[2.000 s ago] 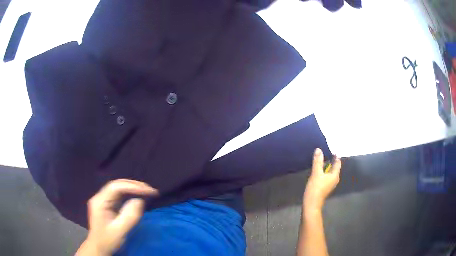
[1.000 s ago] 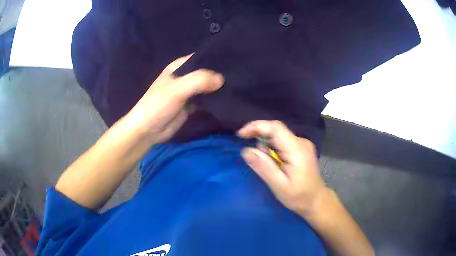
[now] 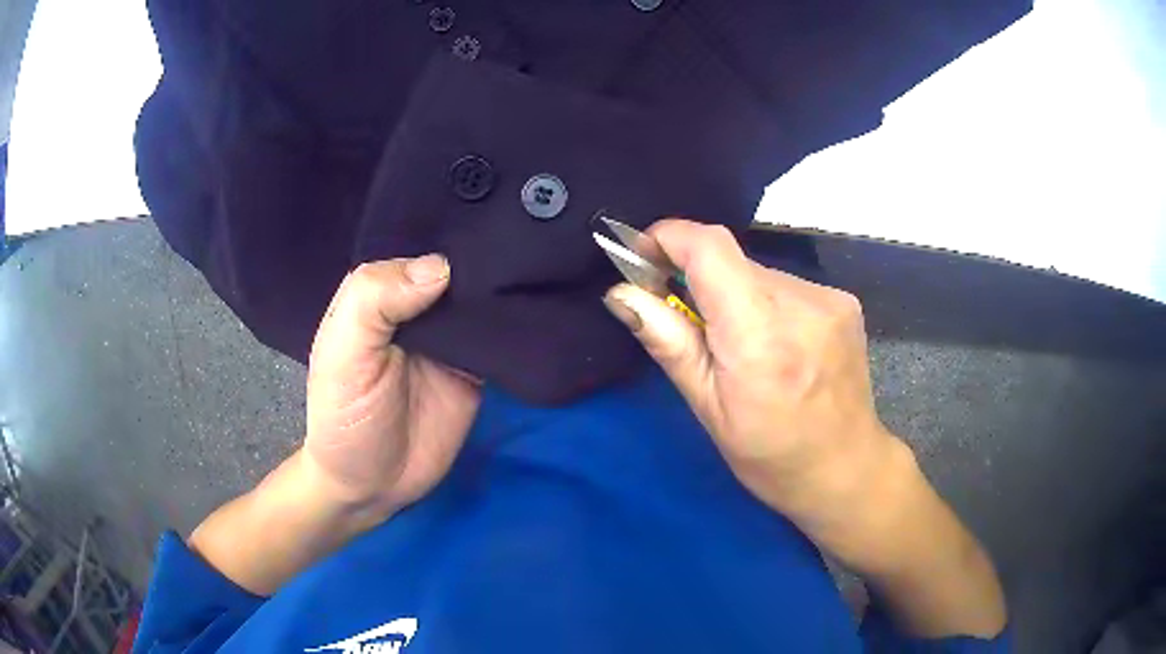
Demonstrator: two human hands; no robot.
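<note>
The dark purplish jacket (image 3: 269, 166) lies over the table edge against the blue shirt. A flap of its front is turned up, with a shiny front button (image 3: 545, 196) and a darker button (image 3: 472, 178) beside it. My left hand (image 3: 384, 383) grips the flap's left edge, thumb on top, fingers underneath. My right hand (image 3: 767, 371) holds the thread snips (image 3: 629, 256), blades parted and pointing up-left, close to a small buttonhole right of the shiny button. A bit of yellow shows at the grip. Two small cuff buttons (image 3: 454, 35) show above the flap.
The white table (image 3: 1023, 153) shows at the right and at the far left. Grey speckled floor (image 3: 141, 332) is on both sides below it. A blurred crate-like object (image 3: 64, 562) is at the lower left. The blue shirt (image 3: 550, 537) is at the bottom.
The view has moved closer to the jacket. Its front corner has been turned up, showing two buttons. My left hand has taken hold of it, and my right hand has brought the snips onto it.
</note>
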